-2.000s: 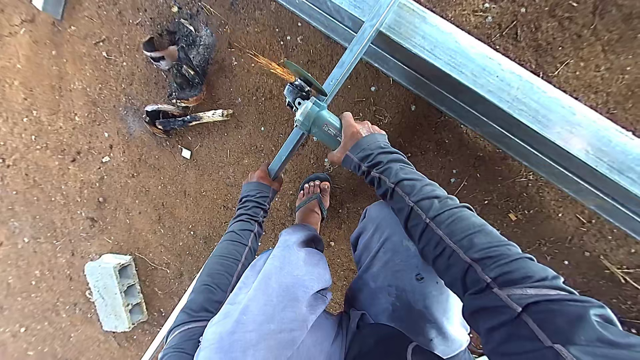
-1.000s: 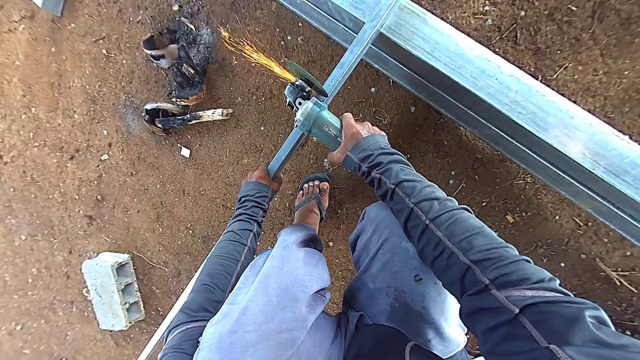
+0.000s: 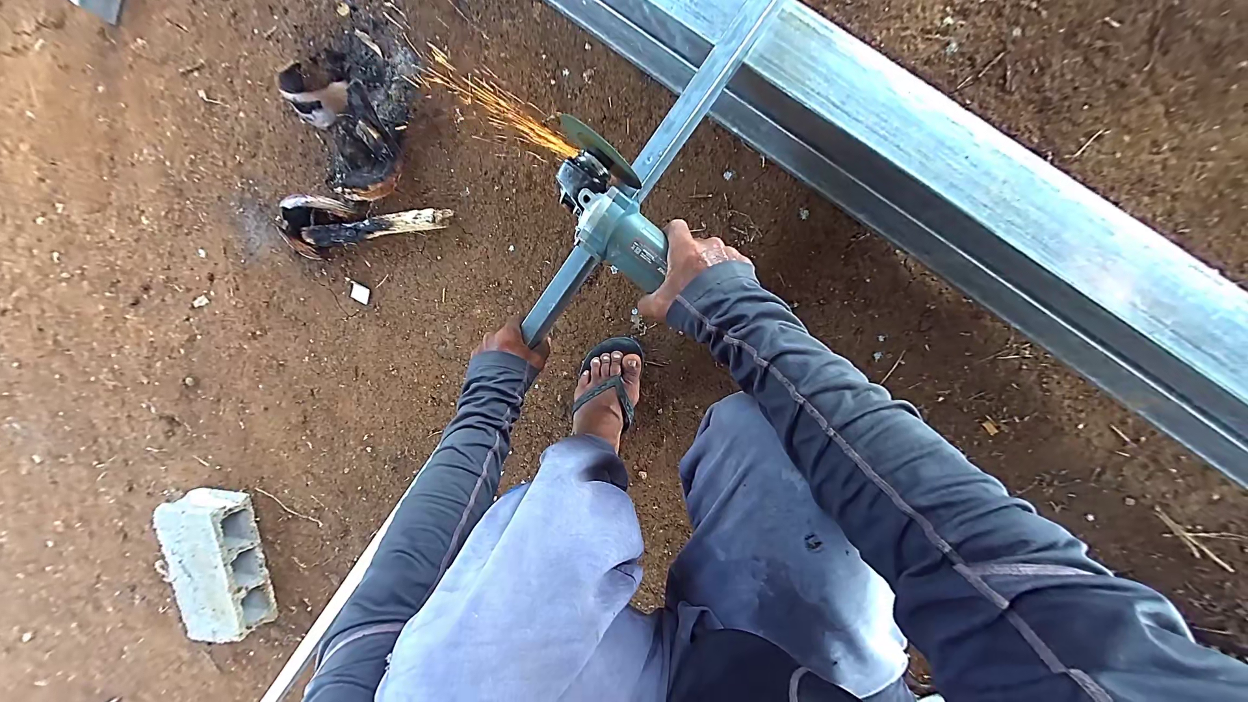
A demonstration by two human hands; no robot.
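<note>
My right hand [image 3: 692, 265] grips the rear body of a teal angle grinder [image 3: 624, 234]. The grinder's thin disc [image 3: 600, 151] meets a narrow galvanized metal bar [image 3: 697, 107], and orange sparks [image 3: 502, 107] fly from it toward the upper left. With my left hand [image 3: 512, 346] I hold the near end of that bar, below the grinder. The bar's far part lies across a wide galvanized steel beam [image 3: 936, 146]. The exact contact of disc and bar is partly hidden.
Charred wood and ash [image 3: 366, 136] lie on the dirt at upper left, with a burnt stick [image 3: 375, 226] below. A hollow concrete block [image 3: 216, 565] sits at lower left. My sandalled foot [image 3: 604, 390] is close under the bar's near end. A pale strip [image 3: 341, 595] runs beside my left sleeve.
The spray of sparks was small two seconds ago and is longer now. Both hands, the grinder and the bar stay in nearly the same place.
</note>
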